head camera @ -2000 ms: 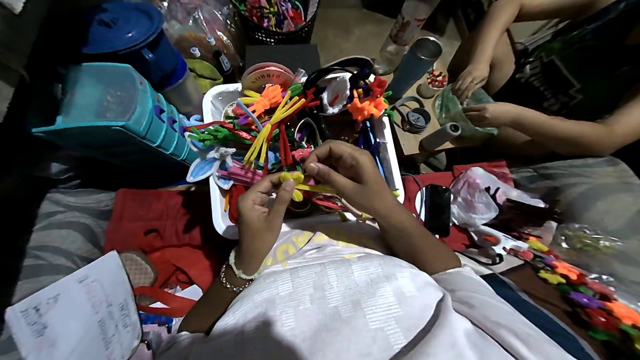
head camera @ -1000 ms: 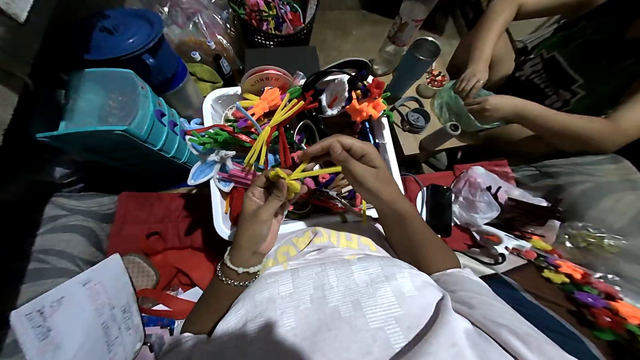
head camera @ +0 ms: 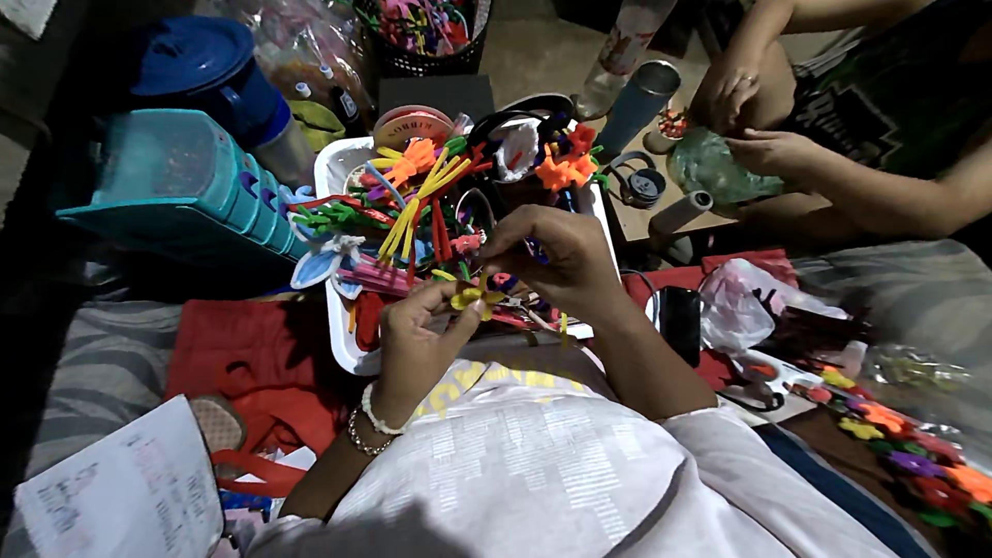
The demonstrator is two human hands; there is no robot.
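My left hand (head camera: 422,333) pinches a small yellow pipe-cleaner flower (head camera: 477,299) between thumb and fingers, over the near side of a white plastic basin (head camera: 341,341). My right hand (head camera: 554,256) is just above and to the right, its fingertips bent down at a yellow stem that rises from the flower. Its grip is partly hidden by its own fingers. Behind both hands the basin holds yellow pipe cleaners (head camera: 418,209), orange fuzzy flowers (head camera: 562,167), green and red pieces and a blue-and-white bow shape (head camera: 329,263). A ribbon spool (head camera: 413,126) lies at its back edge.
Teal drawers (head camera: 178,178) and a blue lidded bucket (head camera: 194,70) stand left. A tumbler (head camera: 639,105), tape roll (head camera: 647,184) and phone (head camera: 679,325) are right. Another person's hands hold a green plastic bag (head camera: 705,163). Finished-looking flowers (head camera: 914,449) lie lower right; a written notebook (head camera: 124,480) lies lower left.
The yellow strips that stuck out to the right between my hands a second ago now show as a compact flower with an upright stem. My right hand has shifted slightly over it.
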